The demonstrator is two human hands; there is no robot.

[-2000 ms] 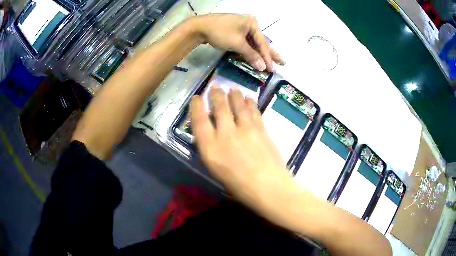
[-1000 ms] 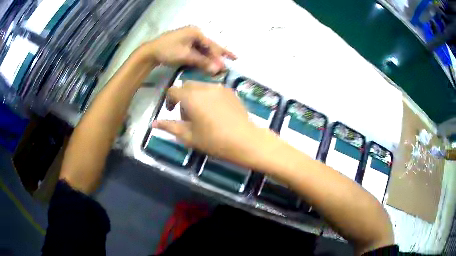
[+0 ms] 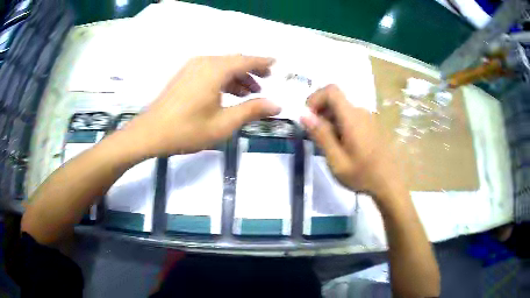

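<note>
Several black-rimmed units (image 3: 263,186) lie side by side in a clear tray (image 3: 229,189), with white middles, teal bands and circuit boards at the top. My left hand (image 3: 194,105) is over the upper ends of the units, thumb and fingers apart, with nothing visible in it. It hides some of the boards. My right hand (image 3: 354,145) is over the upper end of the rightmost unit (image 3: 328,224), fingers curled and thumb and index close together. Blur hides whether it holds a tape piece. A faint curved mark, possibly a tape roll (image 3: 298,79), shows on the paper.
White paper (image 3: 157,41) lies behind the tray. Brown cardboard (image 3: 447,154) with white scraps (image 3: 415,107) is on the right, with an orange-brown handled tool (image 3: 476,73) at its back edge. Dark stacked trays (image 3: 35,75) stand at the far left.
The view has turned toward the right end of the bench. My hands have left the leftmost unit and moved along the tray to the right. They are no longer crossed and are now apart.
</note>
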